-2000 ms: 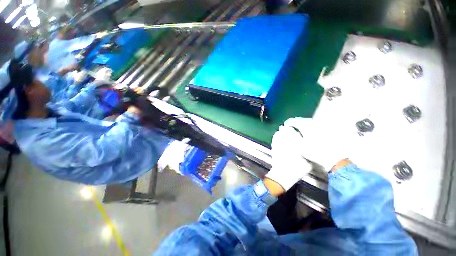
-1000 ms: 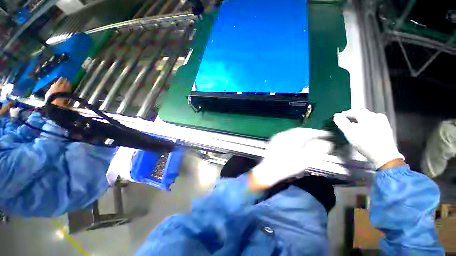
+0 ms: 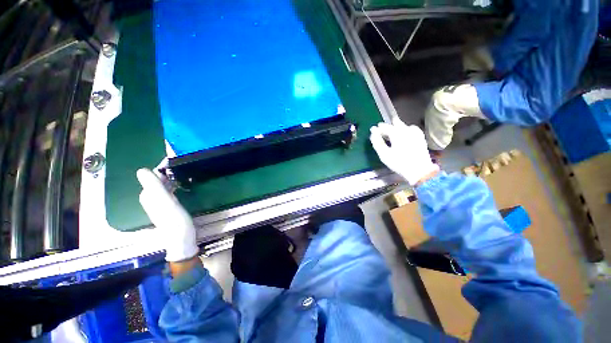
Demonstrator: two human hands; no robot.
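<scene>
The enclosure with its blue film top and black finned front side lies flat on the green mat board. My left hand, in a white glove, is at the enclosure's near left corner, fingers extended; whether it touches the corner is unclear. My right hand, in a white glove, is at the mat's right edge, a little right of the enclosure's near right corner. Its thumb and forefinger are curled near each other, and no held thing shows.
Roller conveyor at the left, beside metal balls. Blue screw bin hangs at the lower left, partly behind a black object. Cardboard-topped pallet on the floor at the right. Another person's gloved hand and blue sleeve are at the upper right.
The view has swung right. My hands have moved apart, the left to the enclosure's near left corner. The mat now lies squarely before me, and the white ball plate seen earlier on the right is out of view.
</scene>
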